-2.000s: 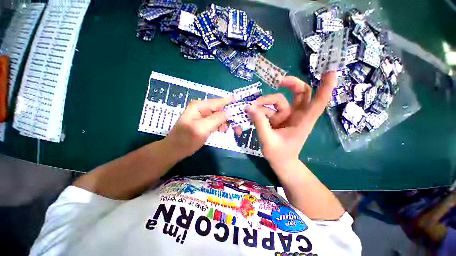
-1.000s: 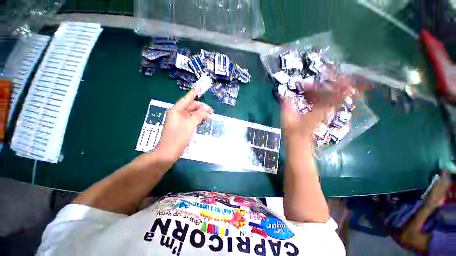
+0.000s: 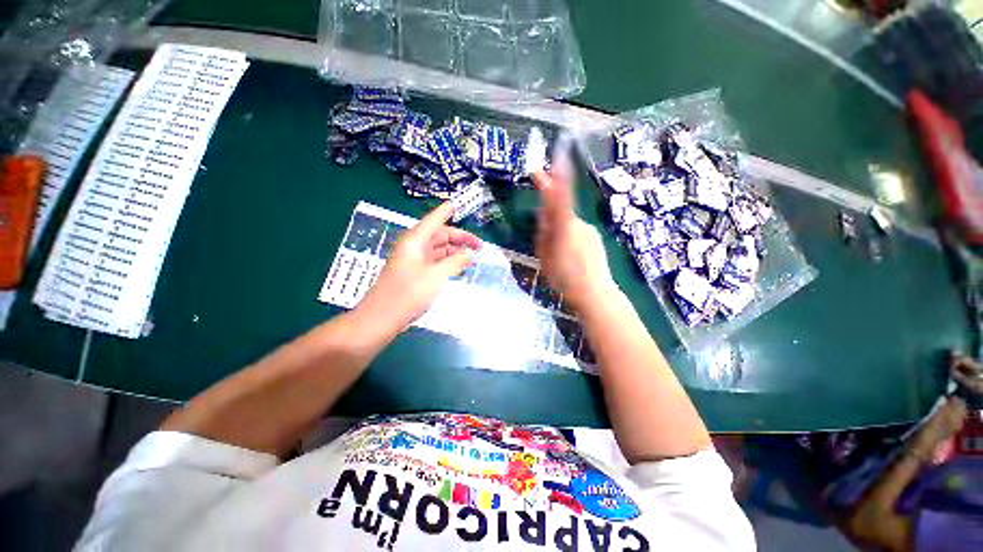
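My left hand (image 3: 415,270) is over the upper left of the working sheet (image 3: 347,272), index finger stretched out and thumb apart. Its index fingertip meets a small pale piece (image 3: 470,199) at the lower edge of the loose blue circuit board pile (image 3: 437,151); whether the piece is stuck to the finger or lies there is unclear. My right hand (image 3: 568,232) is blurred, over the sheet's upper right, fingers pointing up. A blurred pale piece (image 3: 564,151) shows at its fingertips; the grip is unclear. Glare washes out the sheet's middle.
Whiter-looking boards (image 3: 690,205) lie on a clear plastic bag (image 3: 792,275) at right. Long printed label sheets (image 3: 135,194) and an orange-red object (image 3: 16,221) are at left. A clear plastic tray (image 3: 453,43) is at top. Another person's arm (image 3: 916,464) shows lower right.
My right hand has moved left from the whiter heap to above the sheet. My left hand has shifted slightly right, its index fingertip still at a pale piece. The camera view has shifted slightly.
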